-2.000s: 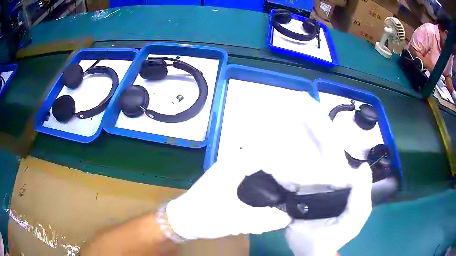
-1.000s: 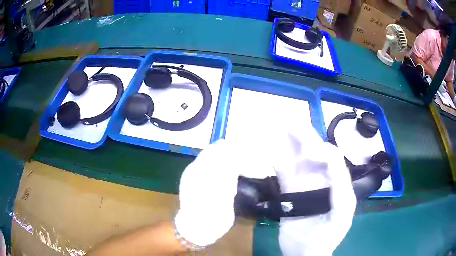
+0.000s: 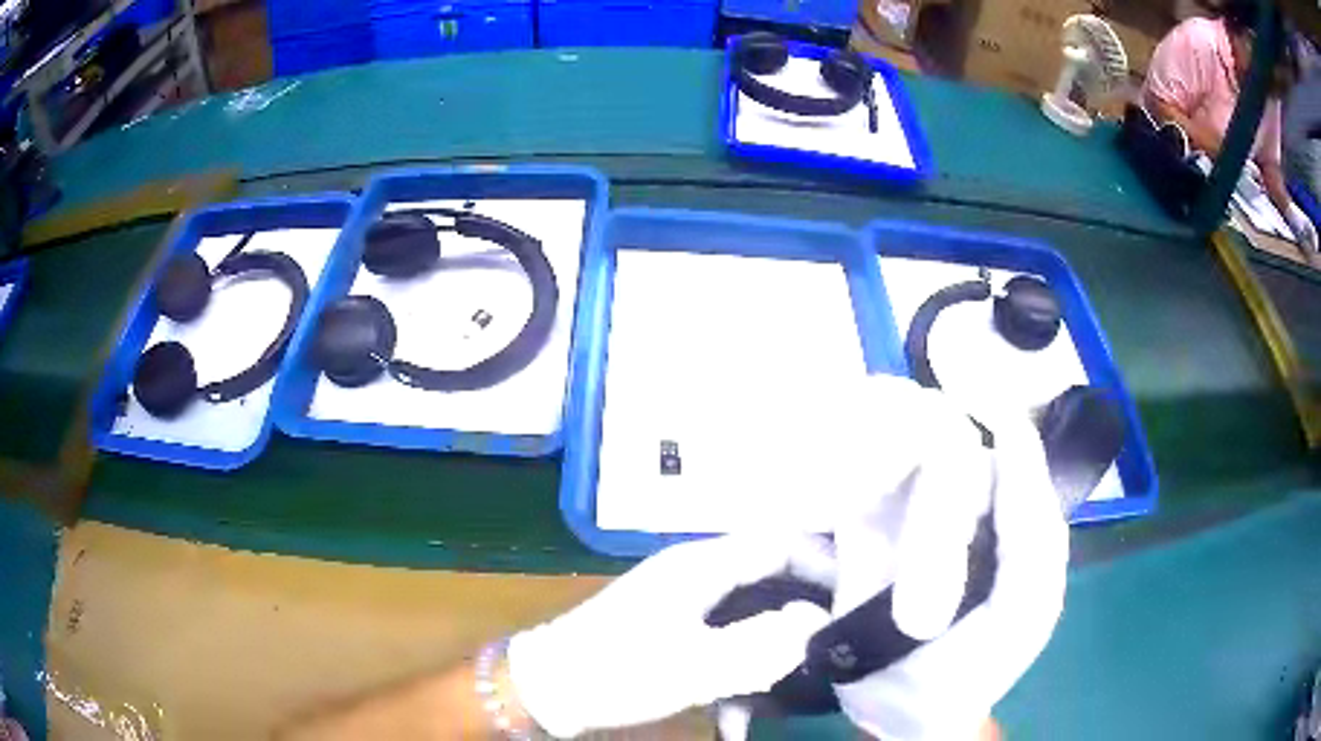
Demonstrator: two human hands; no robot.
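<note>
A black headset [image 3: 869, 631] is held between my two white-gloved hands, low and right of centre, in front of the trays. My left hand [image 3: 681, 623] grips its left end, with a beaded bracelet at the wrist. My right hand [image 3: 971, 565] is wrapped around the band. One round black ear cup [image 3: 1084, 434] sticks out to the right, over the right tray. Behind my hands a blue tray [image 3: 583, 434] with a white liner [image 3: 739, 348] holds only a small dark part [image 3: 669, 458] where its liner shows.
Two blue trays with headsets [image 3: 471, 379] [image 3: 275, 379] lie to the left on the green belt. A tray with a headset [image 3: 1029, 314] lies at right, another [image 3: 801, 102] behind. Cardboard [image 3: 290, 623] covers the near edge. A fan [image 3: 1084, 73] and a person [image 3: 1200, 87] are at back right.
The held headset has turned from roughly level to slanting, its right end higher. The small dark part on the liner now shows. The whole view has shifted slightly.
</note>
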